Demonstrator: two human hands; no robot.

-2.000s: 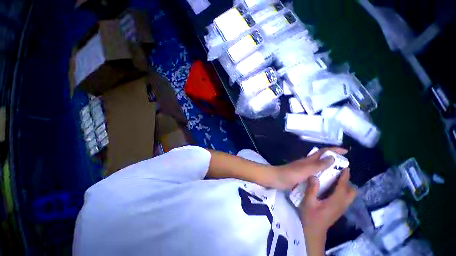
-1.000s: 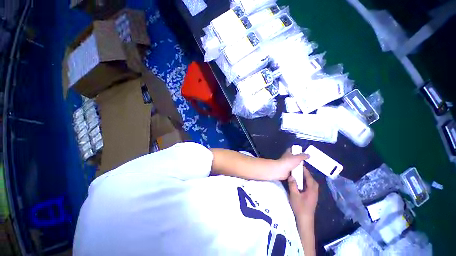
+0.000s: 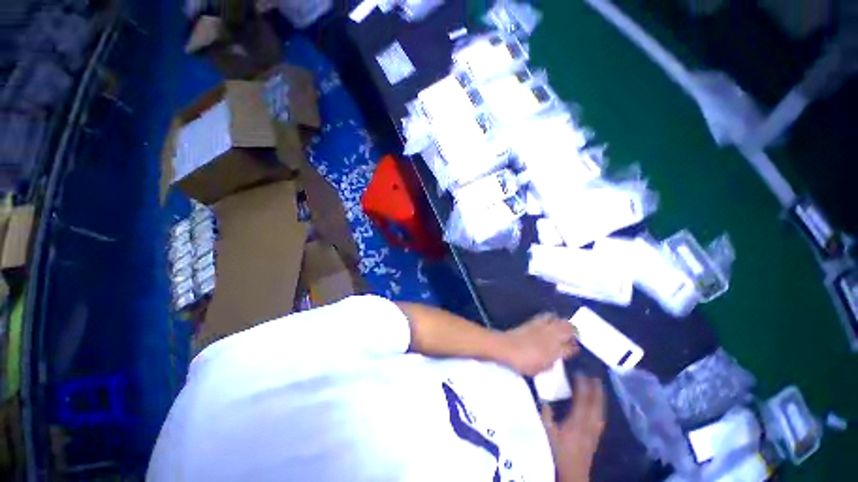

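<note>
My left hand (image 3: pixel 544 345), on the upper arm in view, is closed over the top end of a white unit (image 3: pixel 553 382); most of the unit is hidden by the hand. My right hand (image 3: pixel 578 424) is just below, slightly blurred, with fingers apart and close to the unit's lower end; whether it touches is unclear. A flat white cover shell (image 3: pixel 607 339) with a dark slot near one end lies on the black mat (image 3: pixel 508 282), just right of my left hand.
White shells (image 3: pixel 583 270) lie ahead, beside rows of bagged open units (image 3: pixel 489 122). Bubble wrap bags (image 3: pixel 710 386) and a bagged unit (image 3: pixel 793 424) lie at lower right. A red bin (image 3: pixel 390 198) and open cardboard boxes (image 3: pixel 249 245) stand left, below the table edge.
The hands first held a white unit up together. Then the slotted shell appeared on the mat. Now my left hand covers the unit's top and my right hand has opened and moved down.
</note>
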